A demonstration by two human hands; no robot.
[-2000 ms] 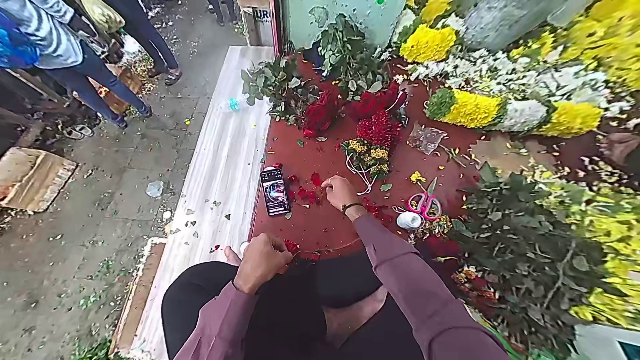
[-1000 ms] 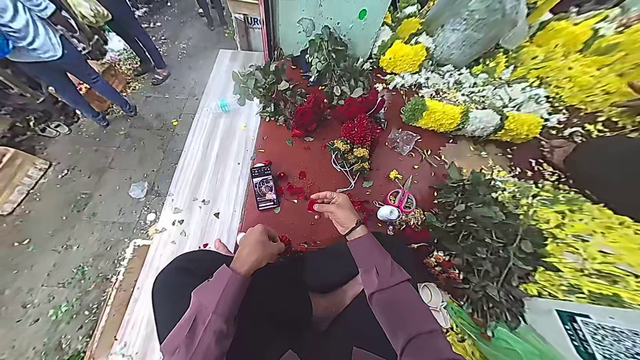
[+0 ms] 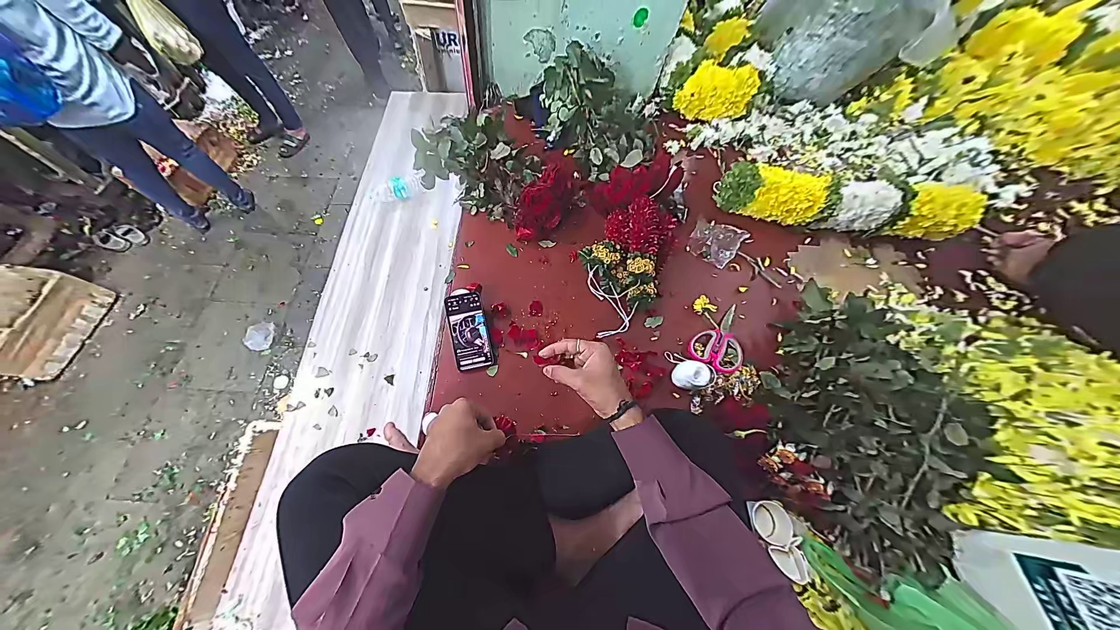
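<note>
My left hand (image 3: pixel 458 440) is closed over my left knee, beside a small bunch of red petals (image 3: pixel 505 427); whether its fingertips pinch a thread is too small to tell. Between the thumb and fingers of my right hand (image 3: pixel 588 374) is a red petal (image 3: pixel 549 360), above the red surface (image 3: pixel 542 402). Loose red petals (image 3: pixel 523 337) lie just beyond that hand. A smartphone (image 3: pixel 470 330) with a lit screen lies to their left. On the right are pink-handled scissors (image 3: pixel 716 350) and a spool of white thread (image 3: pixel 692 375). A red and yellow flower bundle (image 3: pixel 637 249) trails white string.
Red roses (image 3: pixel 544 199) with leafy stems lie at the back. A yellow and white garland (image 3: pixel 853 203), a leafy heap (image 3: pixel 875 429) and yellow flowers (image 3: pixel 1032 394) fill the right. A plastic bottle (image 3: pixel 398 188) lies on the white ledge (image 3: pixel 350 289). People (image 3: pixel 166 122) stand at upper left.
My right hand was lower over the red surface one second ago and is now a little farther from my lap, near the loose petals. My left hand stays by my left knee.
</note>
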